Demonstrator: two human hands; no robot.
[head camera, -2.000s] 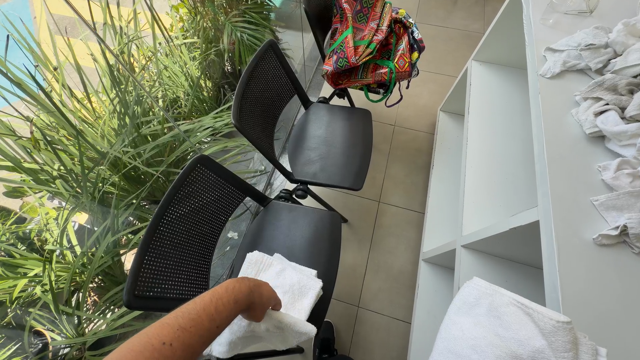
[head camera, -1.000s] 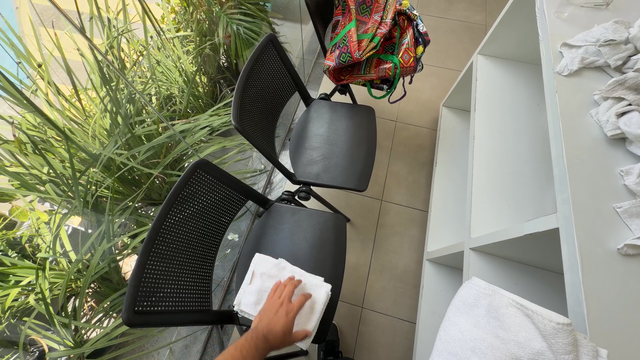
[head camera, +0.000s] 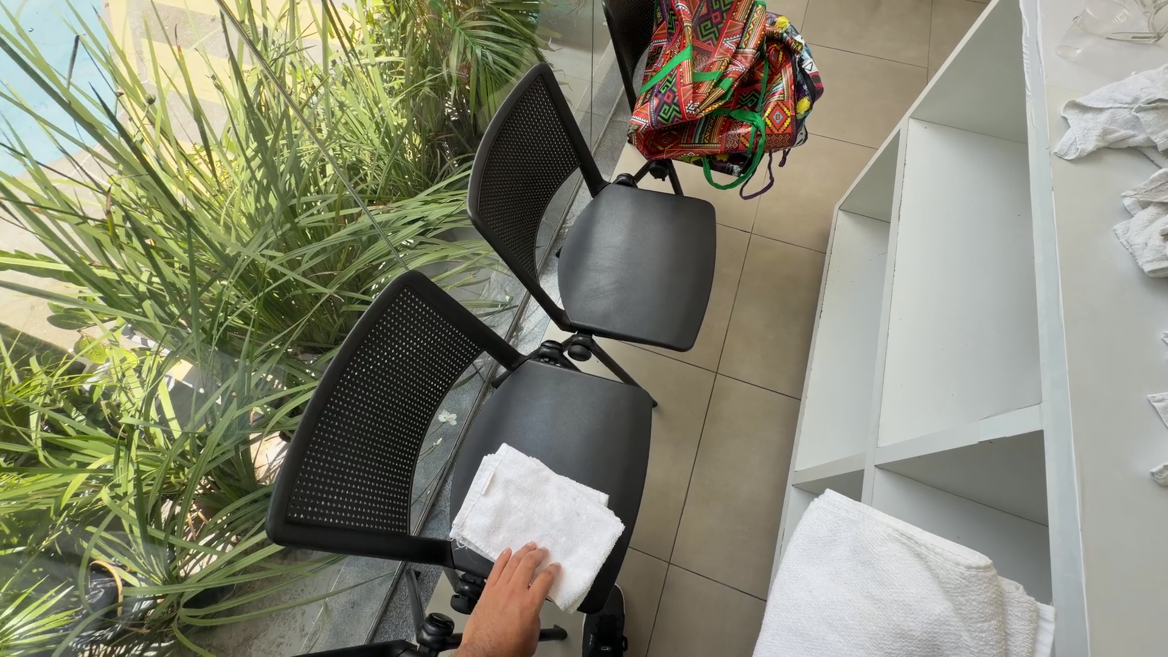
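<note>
My left hand (head camera: 511, 593) reaches in from the bottom, palm down, its fingertips resting on the near edge of a small stack of folded white cloths (head camera: 538, 525). The hand does not grip the cloths. They lie on the seat of the nearest black chair (head camera: 566, 411), towards its front edge. A bigger folded white towel (head camera: 885, 584) fills the lower right, in front of the shelf unit; what supports it is hidden. My right hand is not in view.
A second black chair (head camera: 639, 265) stands beyond, then a patterned bag (head camera: 721, 82) on another chair. Leafy plants (head camera: 228, 255) grow behind glass at left. At right are a white shelf unit (head camera: 967, 274) and crumpled white cloths (head camera: 1122, 119) on its top.
Two seconds ago my left hand held the upper part of the white cloths by the seat. The cloths now lie flat, and the hand has drawn back from their middle to the near edge.
</note>
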